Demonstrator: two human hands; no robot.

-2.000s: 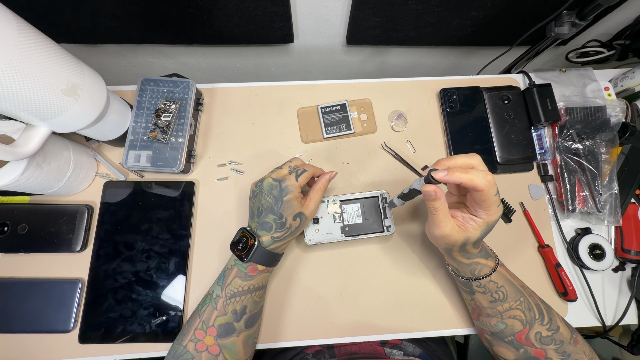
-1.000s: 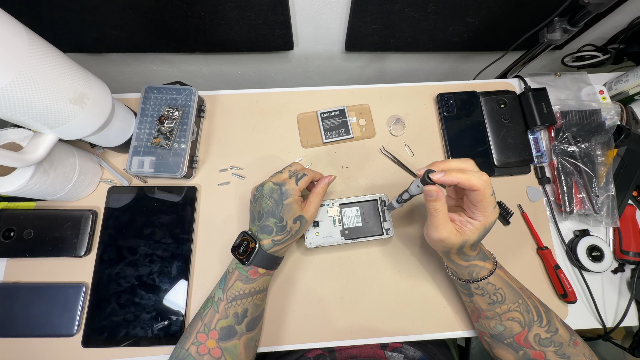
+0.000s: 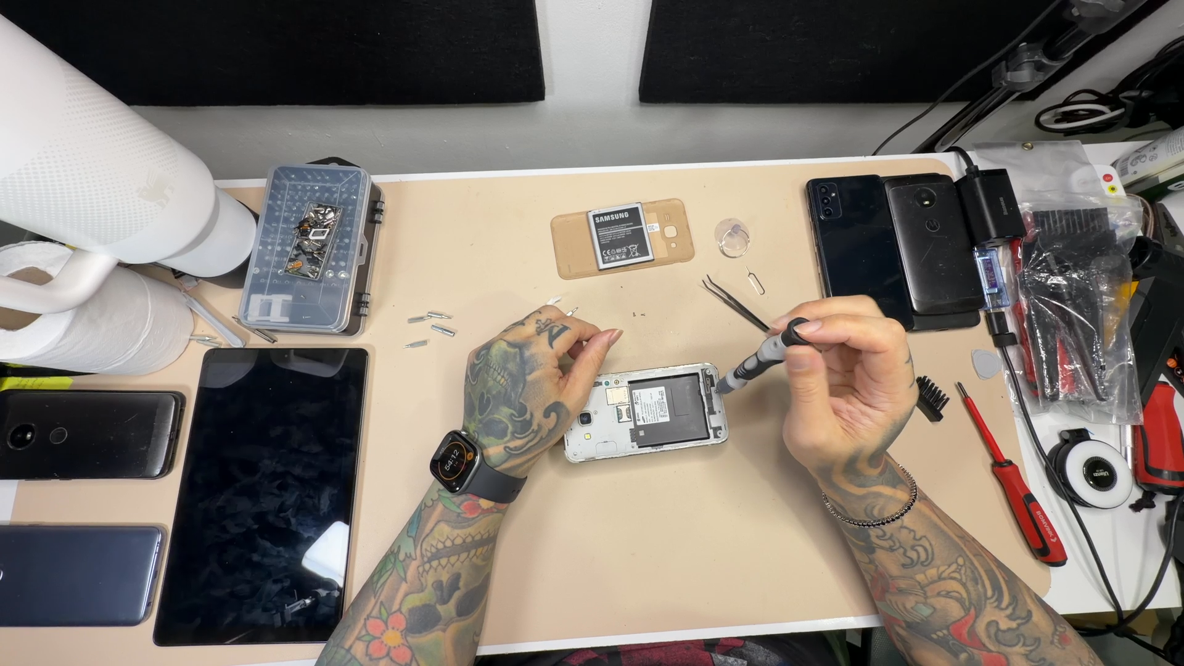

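Observation:
An opened smartphone (image 3: pixel 606 442) with its battery bay bare lies on the beige mat. My right hand (image 3: pixel 846 379) grips a grey precision screwdriver (image 3: pixel 763 359), whose tip meets the phone's right end, near the top corner. My left hand (image 3: pixel 536 384) rests at the phone's upper left, thumb and forefinger bent close together; whether they pinch anything is hidden. Behind the phone a Samsung battery (image 3: pixel 620 237) lies on a gold back cover (image 3: pixel 572 248). Tweezers (image 3: pixel 733 303), partly behind my right hand, point away beside a SIM ejector pin (image 3: pixel 756 281). Screwdriver bits (image 3: pixel 442 329) lie to the left.
Left stand a plastic case (image 3: pixel 305 250), a tablet (image 3: pixel 264 490), two phones, a paper roll (image 3: pixel 102 319) and a white bottle (image 3: pixel 92 148). At right are stacked phones (image 3: pixel 860 240), a brush (image 3: pixel 931 400), a red screwdriver (image 3: pixel 1027 509), cables and a bag of tools (image 3: pixel 1078 296).

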